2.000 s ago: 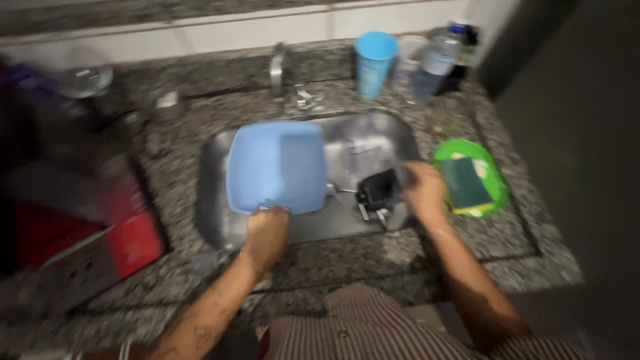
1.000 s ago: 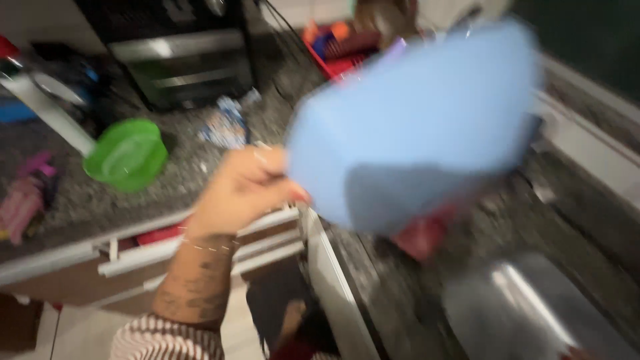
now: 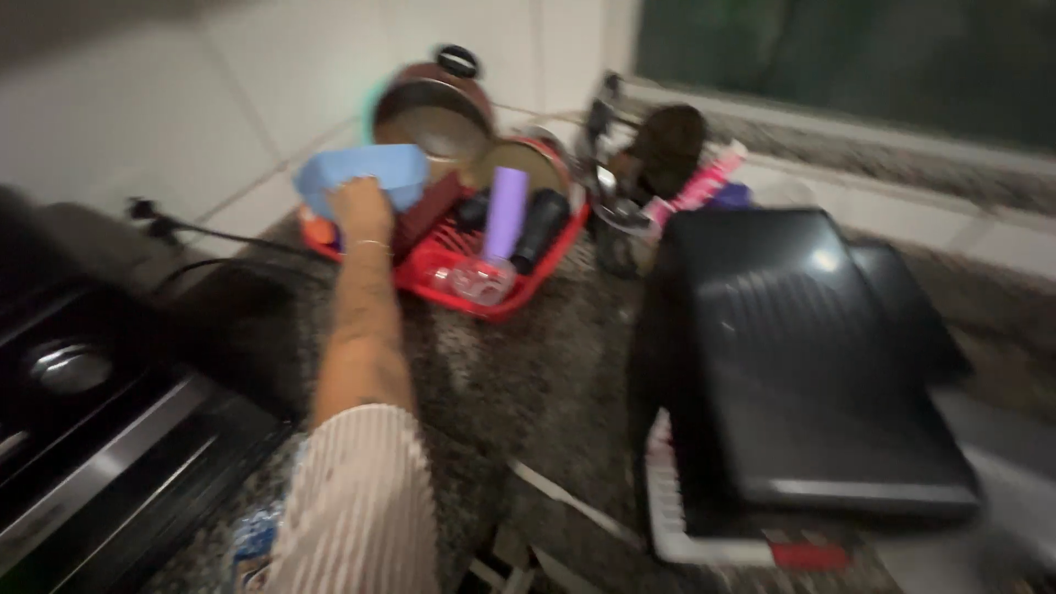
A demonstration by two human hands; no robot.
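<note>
My left hand grips the near edge of a light blue plastic container, over the left end of a red dish rack. Behind the container, a brown pot leans toward the tiled wall. The rack also bears a lilac cup or bottle, a black cylindrical item, a dark red block-like item and clear glassware. My right hand is out of view.
An oven-like black appliance stands at the left, its cord running behind it. Black trays or lids rest on a white rack at the right. A utensil holder stands beside the red rack.
The view has swung from the sink to the dish rack. The blue container, over the sink two seconds ago, is now at the red rack in my left hand. My right hand has left view.
</note>
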